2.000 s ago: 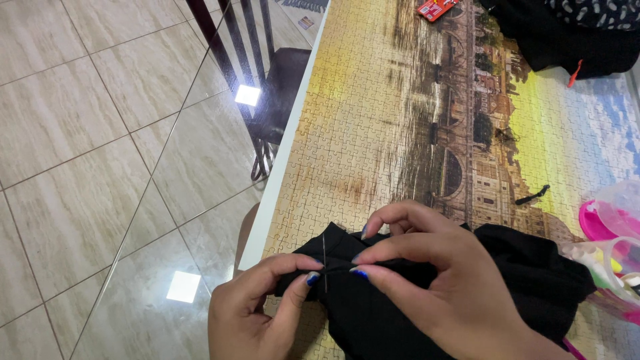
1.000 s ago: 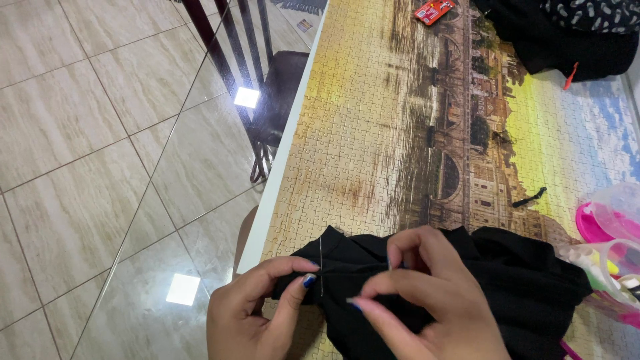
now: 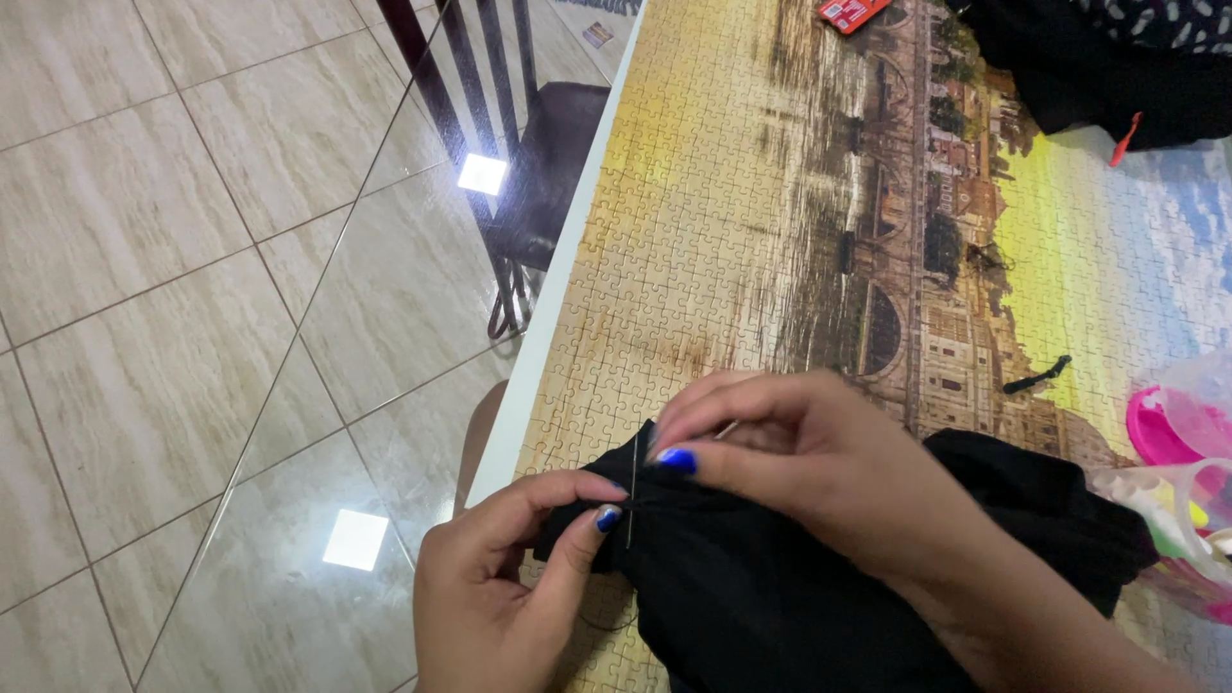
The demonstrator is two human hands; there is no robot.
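Black fabric (image 3: 770, 577) lies bunched at the table's near side. My left hand (image 3: 525, 568) pinches a fold of it between thumb and index finger, both with blue nails. Just right of those fingertips a thin metal needle or pin (image 3: 632, 496) runs up and down across the fold. My right hand (image 3: 799, 452) is bent over the cloth, its thumb and fingertips close together beside the upper end of that needle or pin. Whether these fingers grip anything is hidden.
A jigsaw puzzle (image 3: 674, 260) covers the table. At the right are a clear container with pink parts (image 3: 1203, 491) and a short black strip (image 3: 1038, 375). Dark cloth (image 3: 1088, 77) and a red packet (image 3: 852, 12) lie at the far side. A dark chair (image 3: 563, 164) stands left of the table.
My right hand has moved left from over the middle of the black fabric to the upper end of the needle or pin. My left hand keeps its pinch on the fold.
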